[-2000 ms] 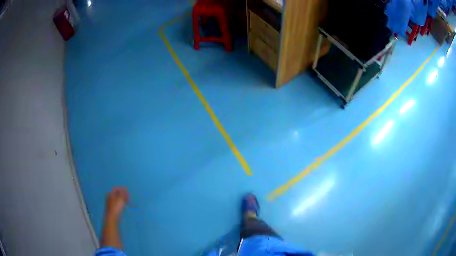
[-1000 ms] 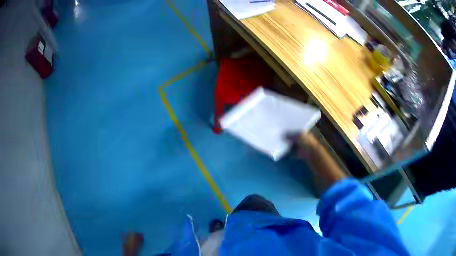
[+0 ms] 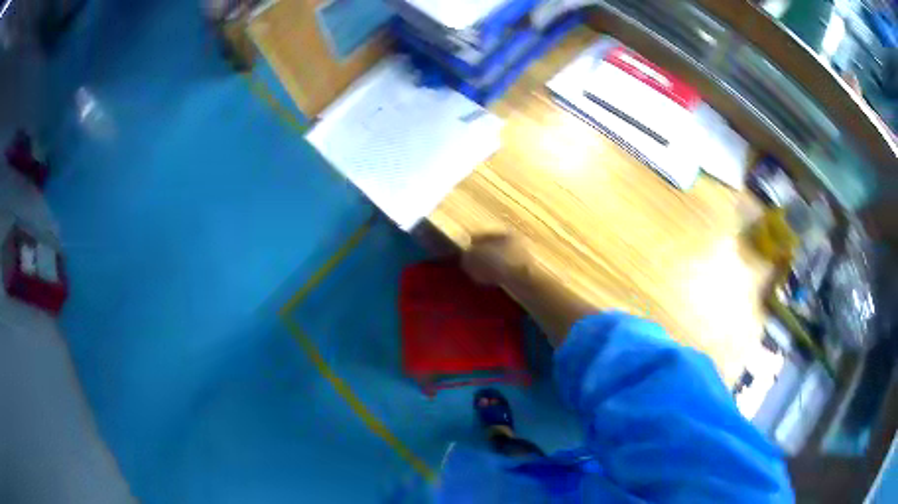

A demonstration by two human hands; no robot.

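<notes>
My right hand (image 3: 497, 258) is blurred, over the front edge of a wooden desk (image 3: 591, 231) and just above a red stool (image 3: 463, 325). Its fingers look curled, but blur hides whether it touches the edge or stool. A white printed sheet (image 3: 404, 138) lies at the desk's left end, its corner over the front edge, apart from my hand. My left hand is out of the picture.
Blue trays with papers (image 3: 473, 49) stand at the desk's back left. A white form with a red strip (image 3: 630, 113) lies behind. Cluttered small items, one yellow (image 3: 773, 236), are at right. A red box (image 3: 34, 268) stands by the left wall.
The desk now fills more of the view. The white flat thing that my right hand held is out of it; a white sheet shows at the desk's left end. My left hand has left the picture.
</notes>
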